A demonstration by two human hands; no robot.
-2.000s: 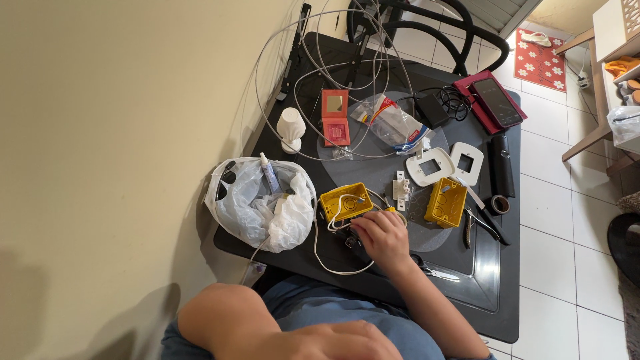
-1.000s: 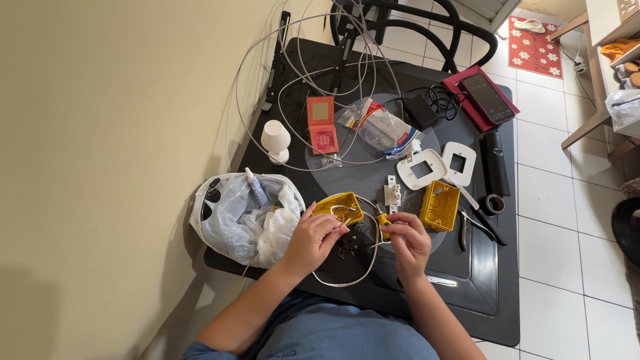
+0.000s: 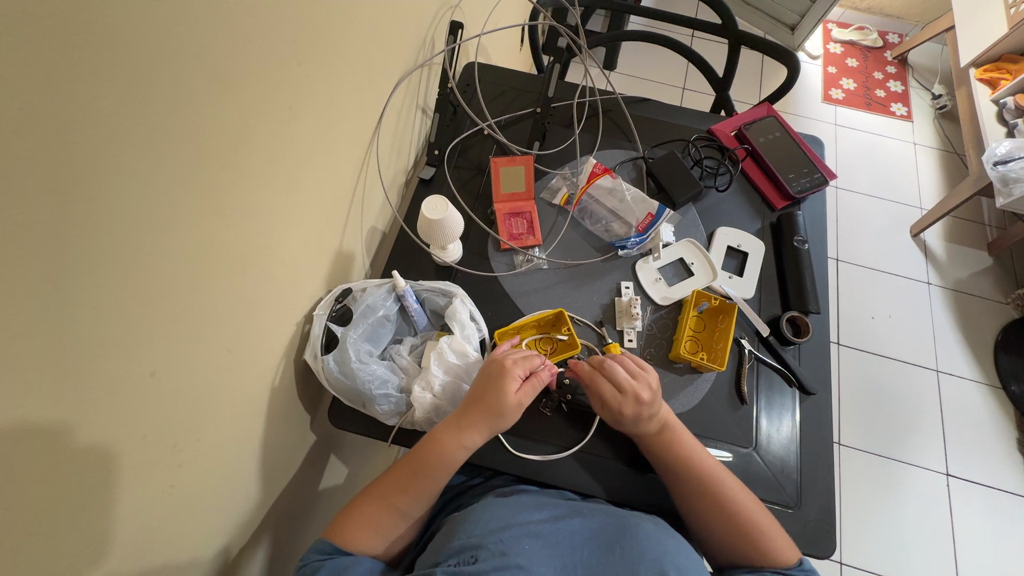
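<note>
My left hand (image 3: 510, 386) pinches the end of a thin white cable just in front of a yellow electrical box (image 3: 538, 334). Close beside it, my right hand (image 3: 620, 390) has its fingertips at the same cable end and holds a yellow-handled screwdriver (image 3: 610, 344) pointing away from me. The white cable (image 3: 544, 457) loops below the hands. Small dark parts, partly hidden, lie under them. To the right are a white socket module (image 3: 628, 314) and a second yellow box (image 3: 703, 330).
A plastic bag (image 3: 400, 352) with a tube stands left. White cover plates (image 3: 677, 271), a knife (image 3: 772, 344), pliers (image 3: 760, 368), a tape roll (image 3: 794, 327) and a phone (image 3: 786, 156) lie right. A grey cable coil (image 3: 480, 128) spans the far side, near a small white lamp (image 3: 441, 227).
Both hands have come together at the cable end from farther apart. Two seconds ago my left hand was nearer my body, away from the box.
</note>
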